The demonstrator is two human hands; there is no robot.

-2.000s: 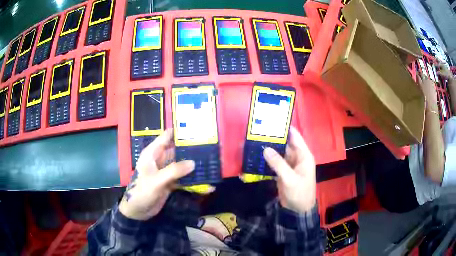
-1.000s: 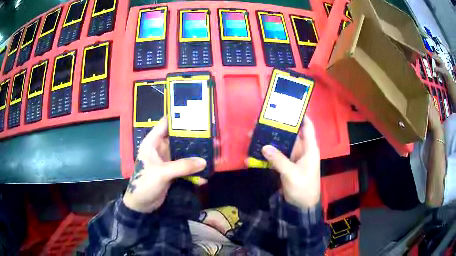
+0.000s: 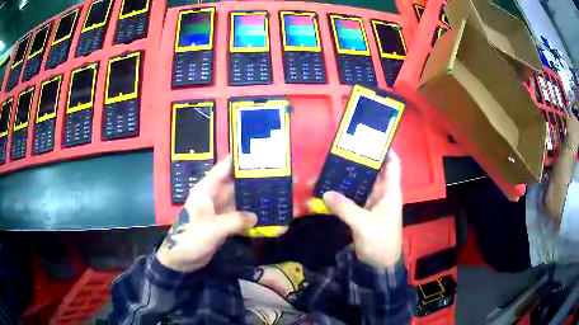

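My left hand (image 3: pixel 206 222) holds a keypad mobile phone (image 3: pixel 261 190) nearly upright, with the thumb on the lower keys. My right hand (image 3: pixel 374 219) holds a second keypad phone (image 3: pixel 348 174) tilted to the right, thumb at its lower keys. Both screens are white with large dark blue blocks. Both phones are over the front row of the red phone tray (image 3: pixel 222 94). In its back row, several phones have multicoloured screens and the rightmost (image 3: pixel 388 47) is dark. A dark-screened phone (image 3: pixel 193 143) lies in the front left slot.
A second red tray (image 3: pixel 95 49) with dark-screened phones lies at the left. A brown open cardboard box (image 3: pixel 482 105) rests on tilted red trays at the right. Another person's arm (image 3: pixel 562 181) is at the far right. Red trays (image 3: pixel 432 235) stand below the bench edge.
The left phone has moved slightly right and the right phone has tilted further right since the first frame. The dark blue blocks on both screens have grown. The back-left phone's screen colours have changed.
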